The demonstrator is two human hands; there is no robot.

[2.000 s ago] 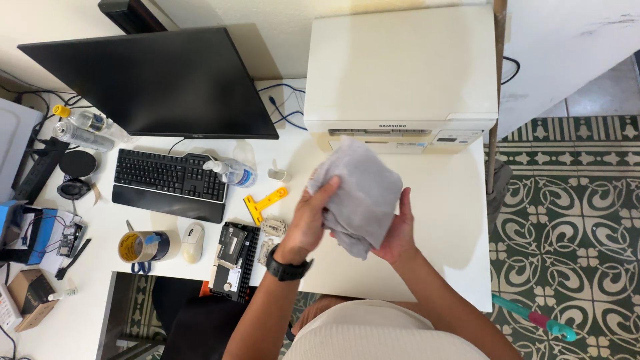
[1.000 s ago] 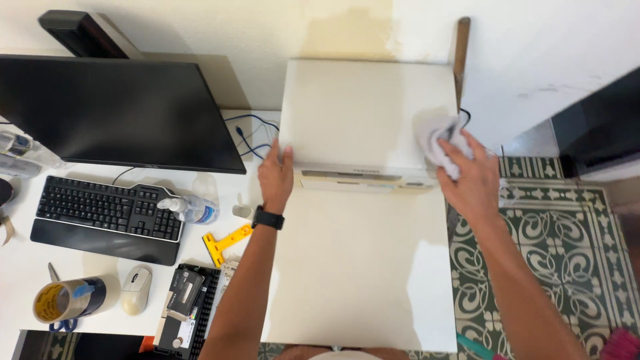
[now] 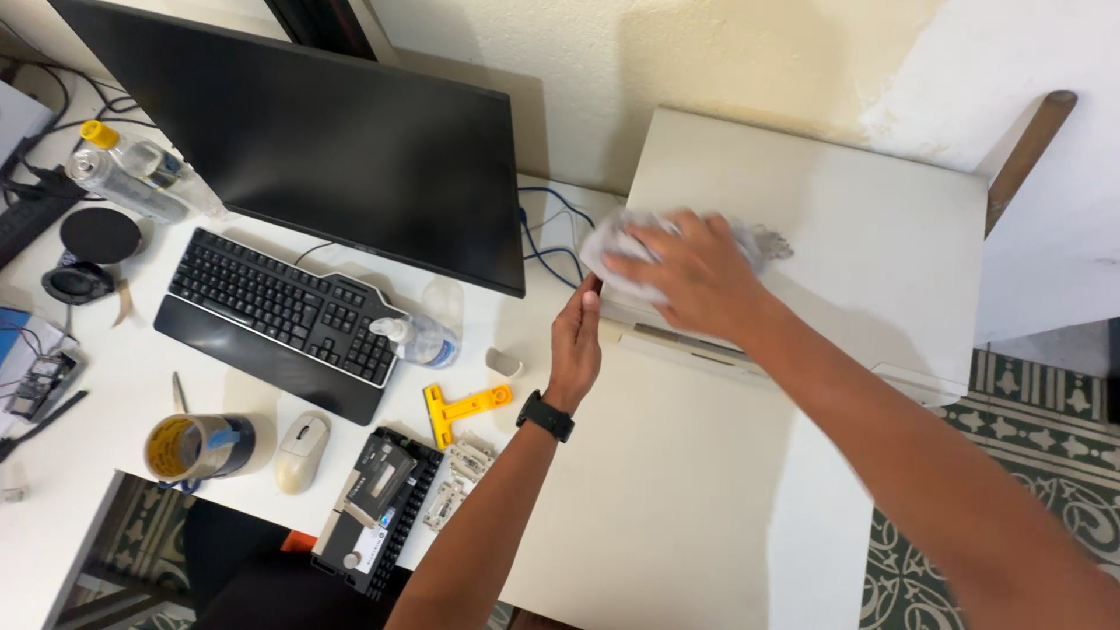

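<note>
My right hand [image 3: 700, 271] presses a crumpled grey-white cloth [image 3: 626, 249] onto the front left part of the white printer's lid [image 3: 840, 210]. A corner of the cloth sticks out to the right of my fingers. My left hand [image 3: 577, 346], with a black watch on its wrist, rests against the printer's front left corner, just below the cloth; its fingertips are partly hidden. The printer stands against the wall on the white desk [image 3: 665, 472].
Left of the printer are blue cables [image 3: 551, 252], a monitor [image 3: 324, 131], a keyboard [image 3: 280, 315], a spray bottle [image 3: 420, 339], a yellow plastic tool [image 3: 464, 409], a mouse [image 3: 302, 452] and a tape roll [image 3: 188, 446]. A wooden pole [image 3: 1028, 162] leans behind the printer's right side.
My right hand has moved with the cloth from the printer's right side to its left side. Two seconds ago both hands held the cloth in front of the printer. The view has shifted.
</note>
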